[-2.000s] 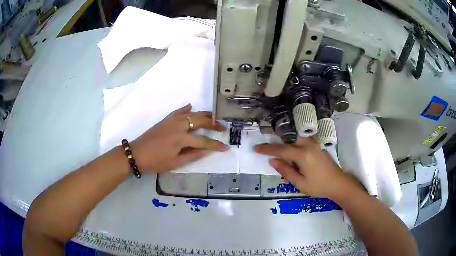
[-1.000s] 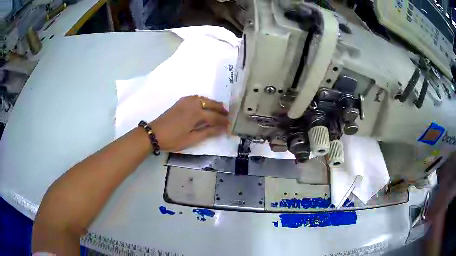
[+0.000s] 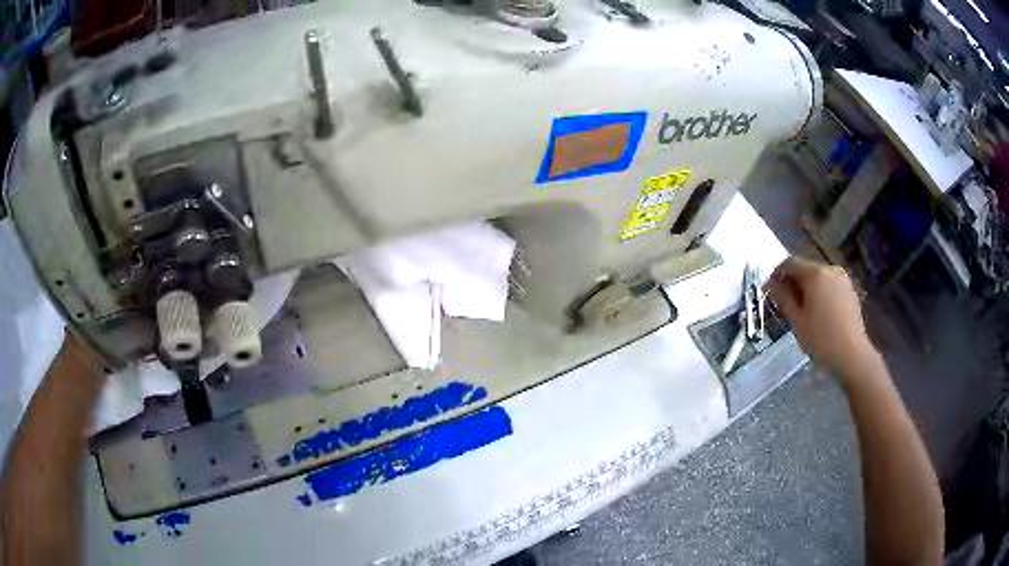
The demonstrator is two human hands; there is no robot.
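The cream Brother sewing machine (image 3: 443, 133) spans the view, with two white ribbed tension knobs at its left end. A white cloth piece (image 3: 443, 287) lies under its arm, and a little white cloth shows left of the presser foot (image 3: 196, 396). My left forearm is at the left edge; the hand is hidden behind the machine head. My right hand (image 3: 817, 304) is at the table's right end, its fingers bent at small metal tools (image 3: 752, 304) in a tray recess. Whether they grip one is unclear.
Blue tape scraps (image 3: 409, 453) lie in front of the needle plate covers (image 3: 221, 451). A printed ruler runs along the table's front edge. Grey floor shows below right. Another pale worktable (image 3: 902, 122) stands at the upper right.
The view has swung right. My right hand has left the cloth beside the needle, was out of clear view one second ago, and now shows at the tool tray. My left hand has become hidden.
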